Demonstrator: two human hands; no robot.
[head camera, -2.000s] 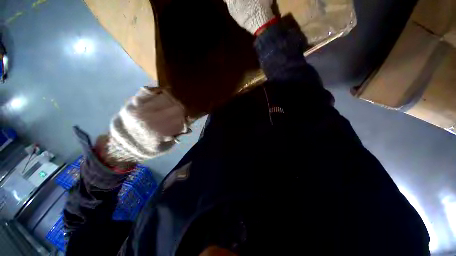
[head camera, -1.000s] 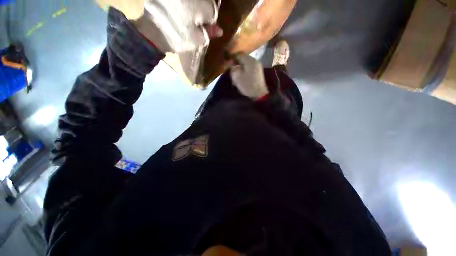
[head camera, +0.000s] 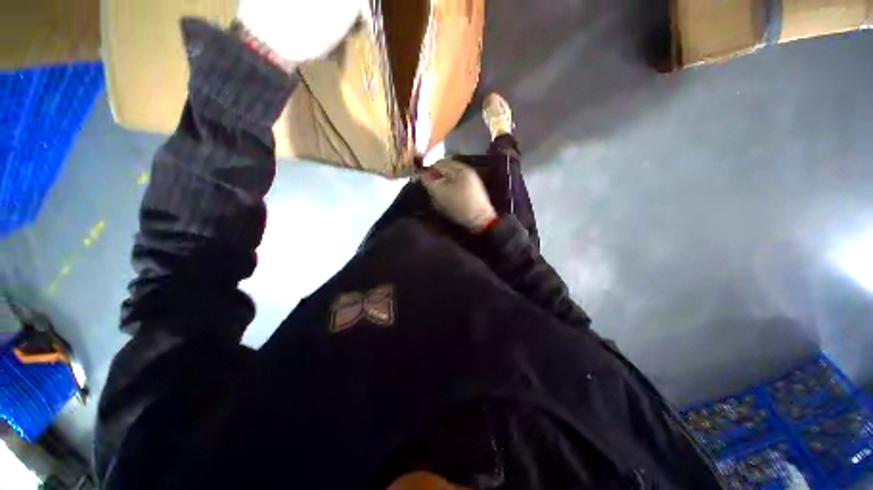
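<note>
A large brown carton (head camera: 330, 120) stands at the top, partly cut off by the frame edge. Its flaps are nearly together, with a narrow dark gap between them. My left hand (head camera: 302, 24), in a white glove, lies on the carton's left part, bright and cut off by the top edge; its fingers cannot be made out. My right hand (head camera: 458, 191), in a white glove with a red cuff, is at the carton's near corner, below the gap. Its fingers are curled; whether they hold the edge or a small tool cannot be seen.
Another carton (head camera: 723, 29) with a grey-blue band lies at the top right. Blue crates (head camera: 43, 139) are at the left, with a brown carton above them. More blue crates with small parts (head camera: 818, 407) are at the lower right. An orange and black item (head camera: 40, 356) is at the lower left.
The carton's wide dark opening has narrowed to a slit. My left hand has moved up onto the carton, and my right hand has come down to its near corner. The view has turned.
</note>
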